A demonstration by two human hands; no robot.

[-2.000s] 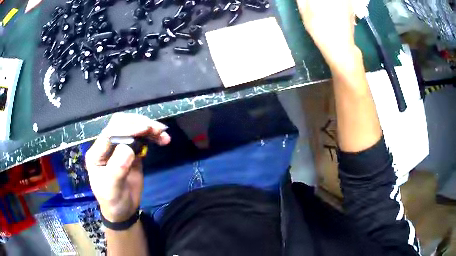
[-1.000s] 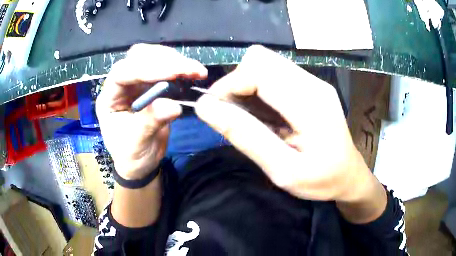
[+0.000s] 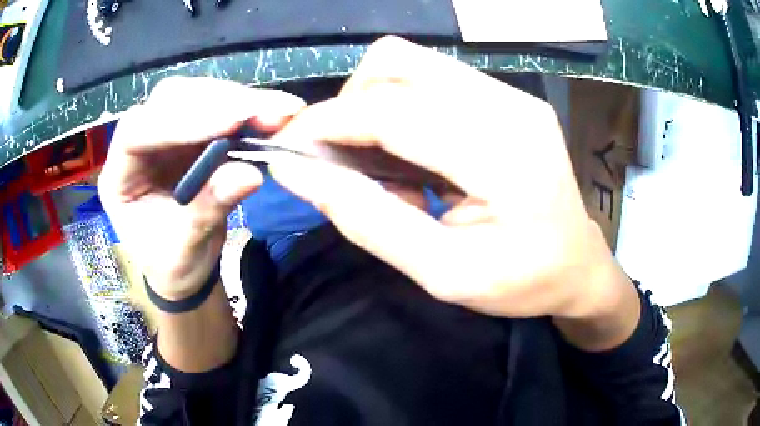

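My left hand (image 3: pixel 179 175) is at the left, over the lap just below the bench edge. It holds a dark earbud (image 3: pixel 202 170) whose smooth stem slants down to the left; its other end is hidden between the fingers. My right hand (image 3: pixel 450 183) is beside it, closed on thin silver tweezers (image 3: pixel 275 150). The two tips point left and reach the upper end of the earbud between my left fingertips. Whether the tips grip any small part cannot be told.
The dark mat (image 3: pixel 250 42) lies on the green bench (image 3: pixel 667 71), with a cream sheet (image 3: pixel 533 18) on it and a long black bar (image 3: pixel 740 108) at the right. Red bins (image 3: pixel 33 225) and clear blister trays (image 3: pixel 100 274) are at the lower left.
Since two seconds ago, my right hand has come from the bench's far right to my left hand, with tweezers now showing. Since one second ago, both hands have shifted left and the tips are nearer the earbud.
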